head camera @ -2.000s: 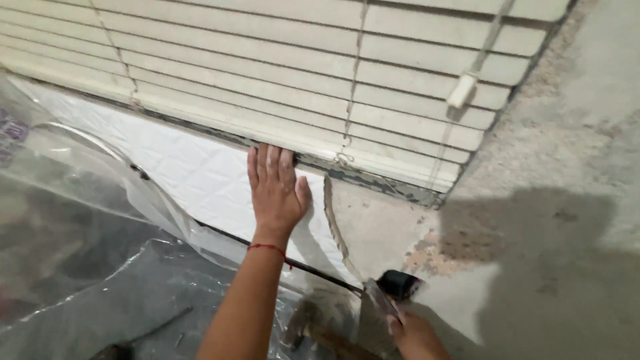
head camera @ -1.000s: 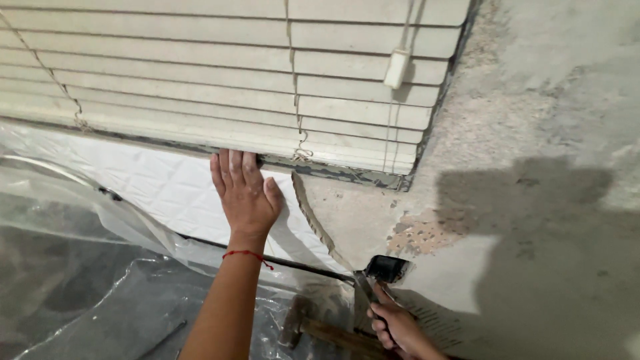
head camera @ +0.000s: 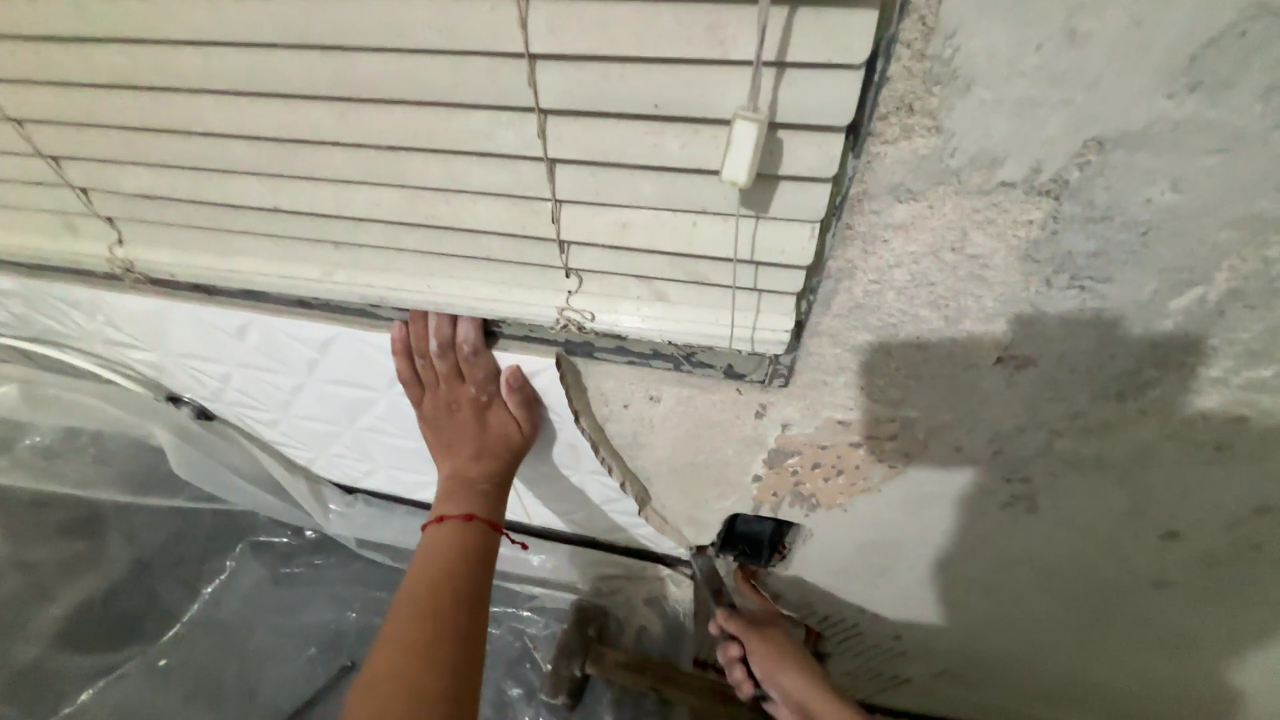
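Observation:
My left hand (head camera: 465, 400) lies flat, fingers spread, on a white sheet with a quilted pattern (head camera: 330, 400), its fingertips at the window ledge under the blinds. The sheet's right edge is ragged and grey-brown. At lower right my right hand (head camera: 770, 650) grips a narrow metal hand tool (head camera: 712, 580), its upper end at the sheet's lower right corner; the exact kind of tool cannot be told. Just beside that end is a black object (head camera: 755, 540), perhaps a box in the wall. A hammer (head camera: 572, 655) with a wooden handle lies left of my right hand.
Closed cream blinds (head camera: 350, 170) with hanging cords and a white cord pull (head camera: 743, 148) fill the upper left. Rough, patchy plaster wall (head camera: 1000, 230) spans the right, crossed by a shadow. Clear plastic sheeting (head camera: 230, 590) and a pale cable or tube (head camera: 90, 360) are at lower left.
The view has shifted so the window and sheet sit further left than two seconds ago. My left hand stays on the sheet and my right hand stays on the tool near its corner.

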